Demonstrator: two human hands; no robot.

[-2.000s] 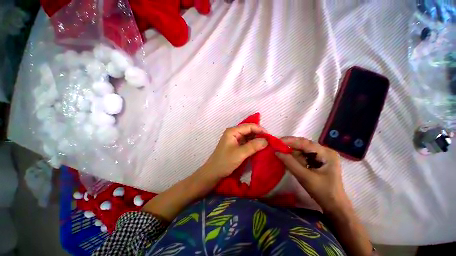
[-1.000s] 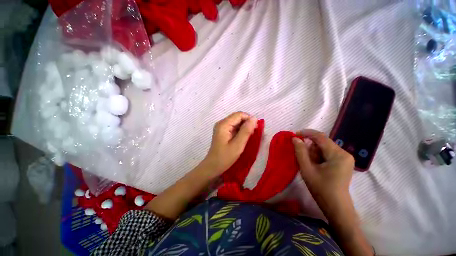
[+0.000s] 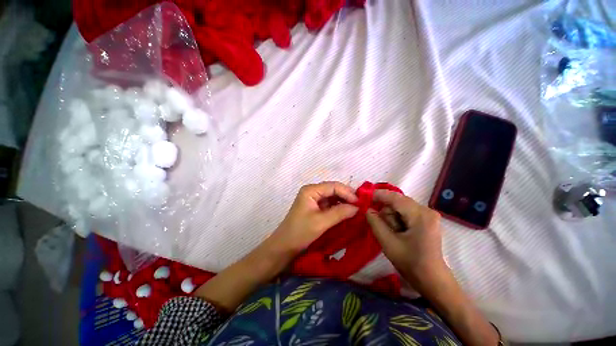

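A red plush piece [image 3: 344,246] lies at the near table edge against my front, with its upper ends raised between my hands. My left hand [image 3: 319,215] pinches the red fabric from the left between thumb and fingers. My right hand [image 3: 410,233] pinches it from the right, close to the left fingertips. A small dark thing shows within the curled right fingers; I cannot tell what it is. No needle or thread can be made out.
A clear bag of white pom-poms [image 3: 115,152] lies left. A red plush heap [image 3: 250,30] is at the far side. A smartphone [image 3: 476,169], a shiny metallic item [image 3: 579,201] and clear plastic bags [image 3: 581,101] lie right. A blue basket [image 3: 101,321] holds red pieces with white balls, lower left.
My hands have come together again from being apart, bringing the two red ends together at the fingertips. The whole view has shifted slightly.
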